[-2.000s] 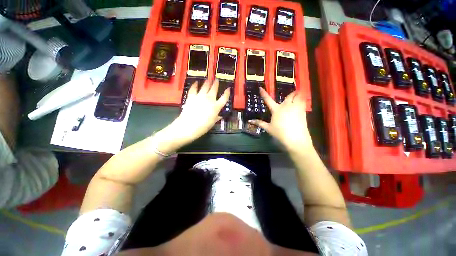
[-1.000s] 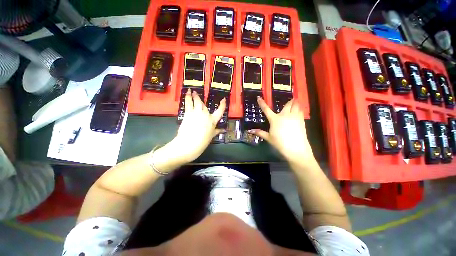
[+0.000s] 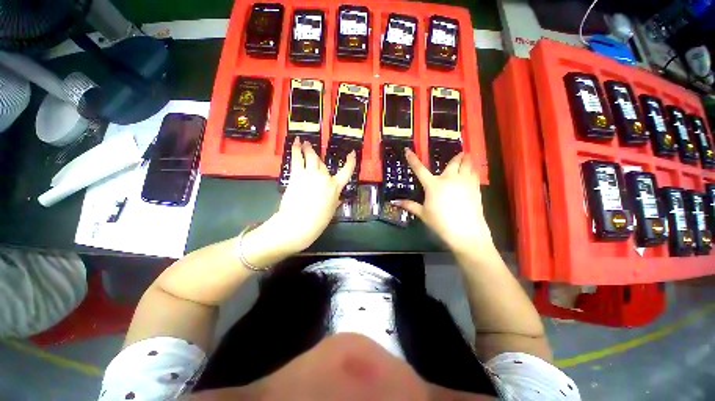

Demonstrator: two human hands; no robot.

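A red tray (image 3: 274, 69) holds closed black phones with white labels, such as this one (image 3: 353, 33), in its back row. In its front row several flip phones lie open, with gold-framed dark screens (image 3: 397, 110) and black keypads (image 3: 398, 168); one closed phone (image 3: 248, 108) lies at the left. My left hand (image 3: 310, 196) rests with spread fingers on the keypads of the two left open phones. My right hand (image 3: 448, 196) rests with spread fingers on the two right ones. Small flat battery-like pieces (image 3: 364, 204) lie at the tray's front edge between my hands.
Stacked red trays (image 3: 541, 157) with labelled phones stand at the right. At the left a smartphone (image 3: 174, 159) and a long white object (image 3: 90, 168) lie on a paper sheet (image 3: 165, 231). Fans (image 3: 129, 78) stand behind them. A person's sleeve (image 3: 39, 290) shows at the left edge.
The view has shifted slightly. Both hands stay over the same open phones, with small finger shifts. The neighbouring person's arm at the left edge has mostly moved out of view.
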